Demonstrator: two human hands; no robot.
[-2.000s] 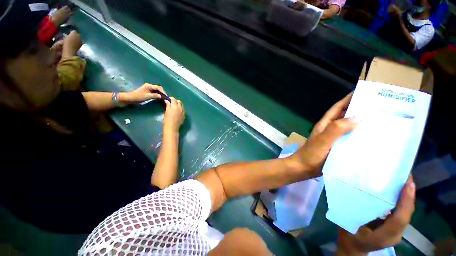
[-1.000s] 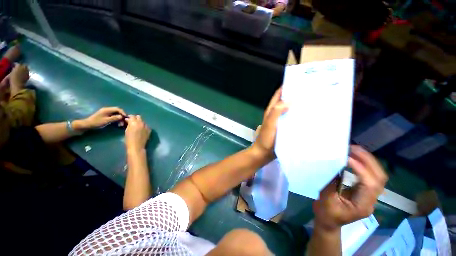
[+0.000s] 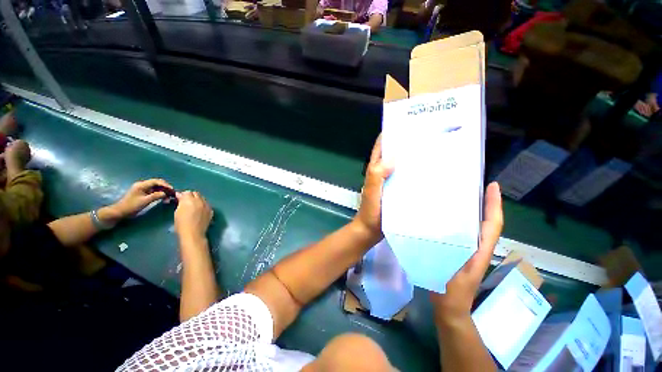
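Note:
A white and light blue retail box point(image 3: 433, 171) with "HUMIDIFIER" print is held up, tilted slightly, in front of me. Its top flaps point(image 3: 446, 65) stand open and show plain brown inside. A light blue bottom flap hangs at its lower end. My left hand point(image 3: 374, 190) grips the box's left side; most of its fingers are hidden behind the box. My right hand point(image 3: 475, 254) holds the lower right edge, its fingers partly hidden behind the box.
Another box point(image 3: 386, 280) lies on the green bench point(image 3: 319, 258) below. More opened boxes point(image 3: 512, 312) are at lower right. A white rail point(image 3: 239, 163) divides bench from belt point(image 3: 218, 116). A neighbour's hands point(image 3: 178, 207) hold a small dark part at left. A translucent bin point(image 3: 335, 43) stands across the line.
The view has turned right. The box is now more upright and its top flaps show more. My right hand, apart from the box's edge a second ago, now rests against it.

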